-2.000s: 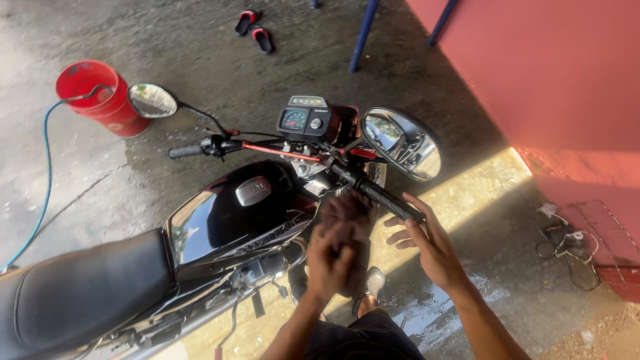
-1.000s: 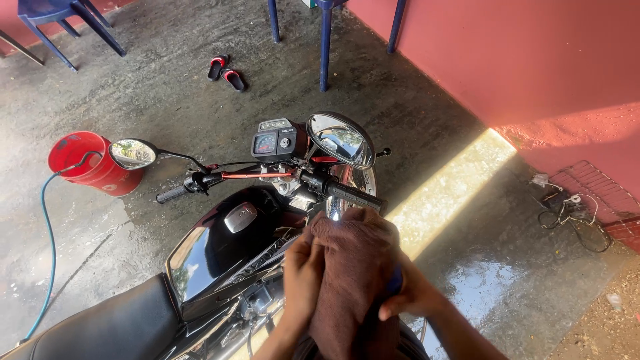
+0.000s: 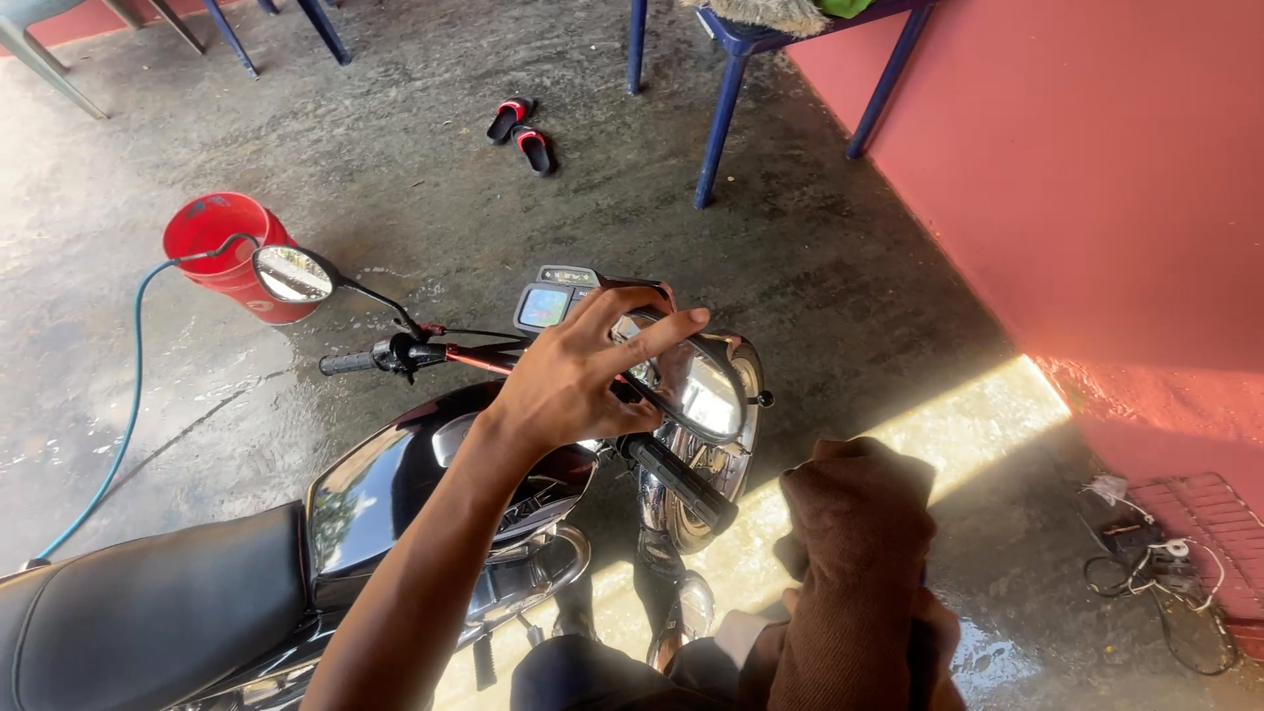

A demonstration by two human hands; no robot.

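My left hand [image 3: 588, 370] reaches across the black motorcycle's tank [image 3: 370, 494] to the right rear-view mirror [image 3: 709, 390]. Its fingers and thumb curve around the mirror's near part, with one finger stretched along the upper edge. Just below lies the black rubber handlebar grip [image 3: 681, 482], which neither hand appears to hold. A brown cloth [image 3: 859, 533] covers most of my right hand [image 3: 936, 632] at the lower right; a few fingers show by its edge, gripping the bunched cloth. Something dark blue beside those fingers is mostly hidden. The instrument panel [image 3: 553, 301] is partly behind my left hand.
A red bucket [image 3: 232, 281] with a blue hose [image 3: 138, 365] stands at left on the wet concrete floor. Two sandals [image 3: 523, 136], blue chair legs [image 3: 721, 128] and a red wall [image 3: 1086, 178] lie beyond. Cables [image 3: 1165, 573] and a wire rack [image 3: 1210, 513] are at right.
Both hands were together at the brown cloth one second ago. My left hand has let go of it and moved up to the mirror; my right hand keeps the cloth, now farther right. The mirror's angle has changed.
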